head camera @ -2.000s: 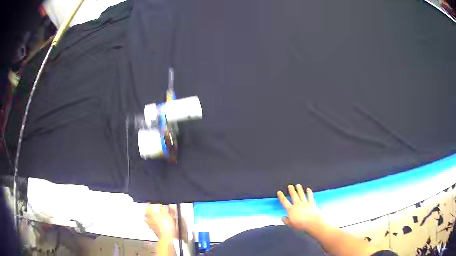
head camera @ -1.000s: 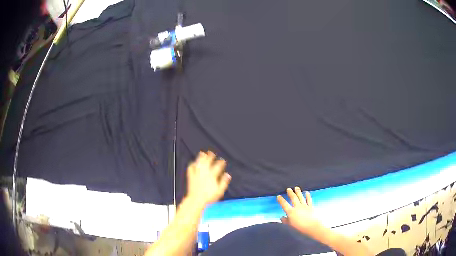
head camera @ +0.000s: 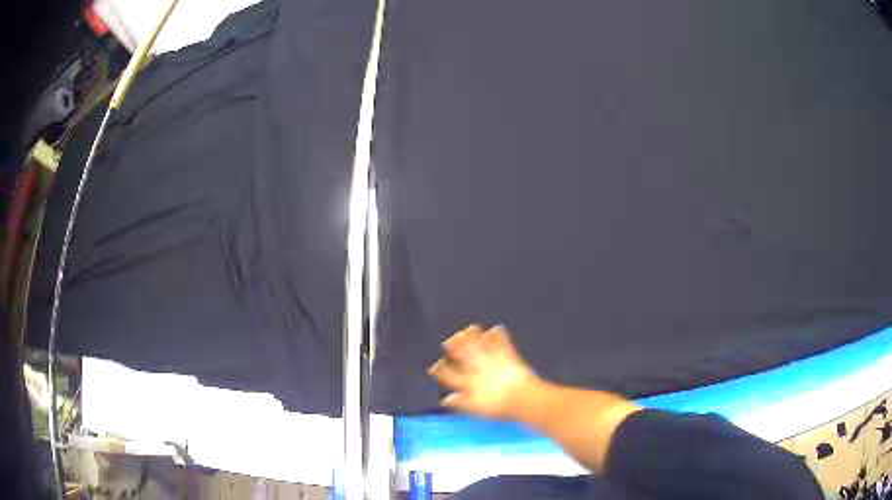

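Black fabric (head camera: 626, 215) covers the table, mostly smooth on the right and wrinkled to the left. A long pale metal rail (head camera: 358, 254) crosses the fabric from the near edge to the far side. My right hand (head camera: 484, 373) is over the fabric near the close edge, right of the rail. It is empty, slightly blurred, with its fingers pointing left and a little apart. My left hand is out of the picture.
The blue and white table edge (head camera: 548, 435) runs along the near side. White sheet (head camera: 186, 405) shows at the near left. A thin cord or rod (head camera: 70, 239) curves down the left side. Floor with dark scraps (head camera: 851, 439) lies at lower right.
The white and blue cutting device has moved away across the fabric and out of view. The pale rail now lies across the fabric. My left hand has left view; my right hand has moved left onto the fabric.
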